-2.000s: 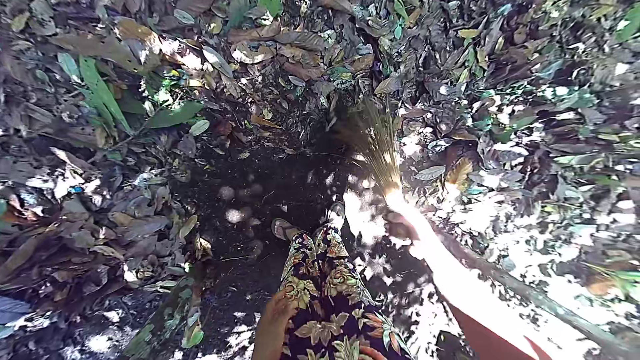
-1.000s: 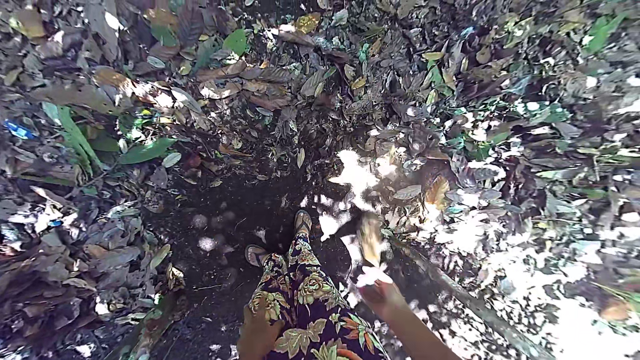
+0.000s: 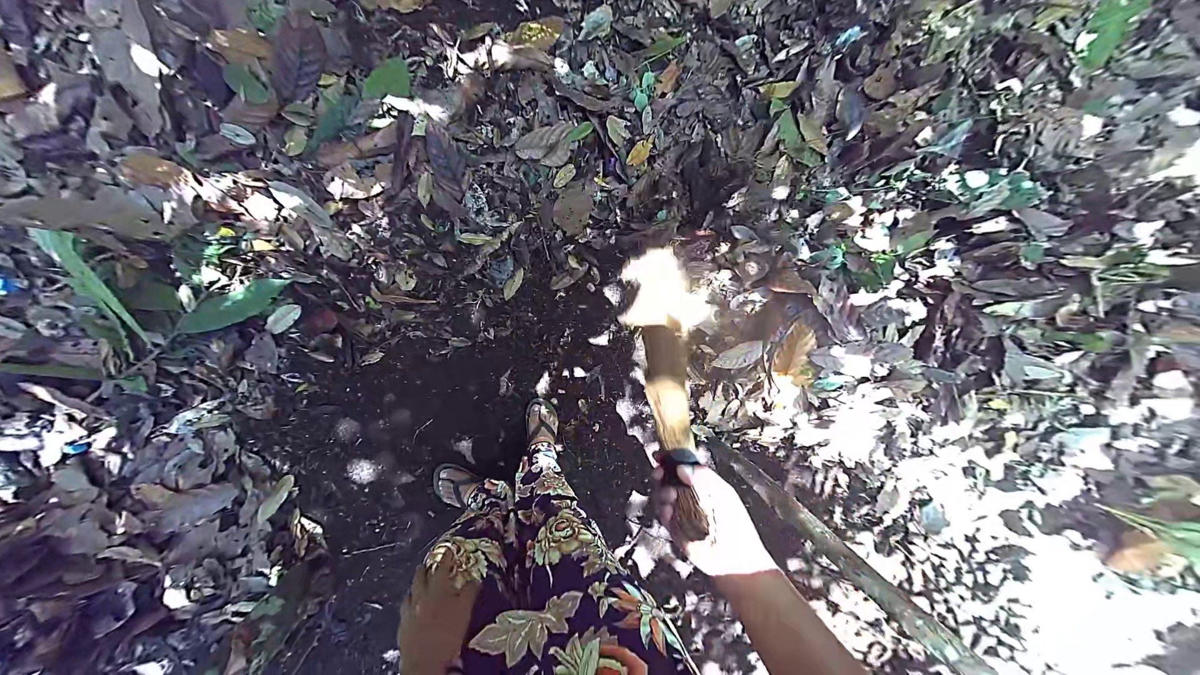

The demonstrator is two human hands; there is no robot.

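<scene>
My right hand [image 3: 717, 525] is closed around the bound handle end of a stick broom [image 3: 667, 398], right of my legs. The broom's bristles point away from me over dark soil and sunlit leaves, and their far end is lost in glare. At the bottom, left of centre, my left forearm [image 3: 436, 609] lies against the floral trousers [image 3: 553, 572]; the left hand itself cannot be made out. Both feet, in sandals [image 3: 542, 422], stand on the dark soil.
Dry leaf litter [image 3: 187, 506] surrounds the dark bare soil [image 3: 403, 403]. A long branch [image 3: 844, 553] lies slanting at the lower right. Green leaves [image 3: 234, 307] stick up at the left.
The broom, spread toward the far leaves two seconds ago, was drawn back near my legs one second ago. Now it reaches forward again, still in my right hand.
</scene>
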